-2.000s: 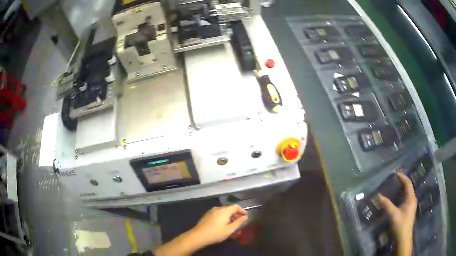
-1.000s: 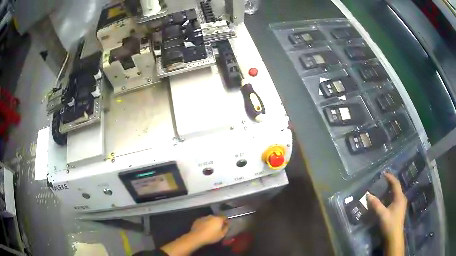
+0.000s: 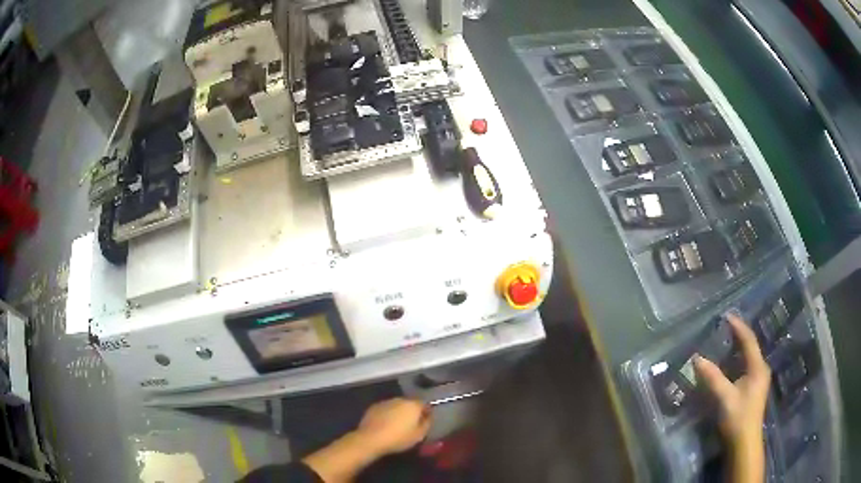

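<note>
My left hand point(image 3: 395, 424) is closed low in front of the machine, with a thin silver strip point(image 3: 457, 398) at its fingertips that looks held. My right hand point(image 3: 741, 391) is over the near clear tray point(image 3: 642, 377), thumb and index finger apart around a black handset point(image 3: 672, 389) lying in it. Whether they grip it cannot be told. A small pale patch shows by the thumb. The right fixture point(image 3: 354, 108) holds black parts on its slide; the left fixture point(image 3: 151, 179) also holds black parts.
The white machine has a touch screen point(image 3: 290, 335), red emergency stop point(image 3: 519, 289), small red button point(image 3: 479, 125) and yellow-and-black handled tool point(image 3: 481, 184). A pale centre block point(image 3: 241, 123) stands between the fixtures. A far tray point(image 3: 604, 179) holds several black handsets.
The right fixture has slid out towards me. The camera view has shifted. My left hand is farther left in the picture; my right hand has stayed over the same tray spot.
</note>
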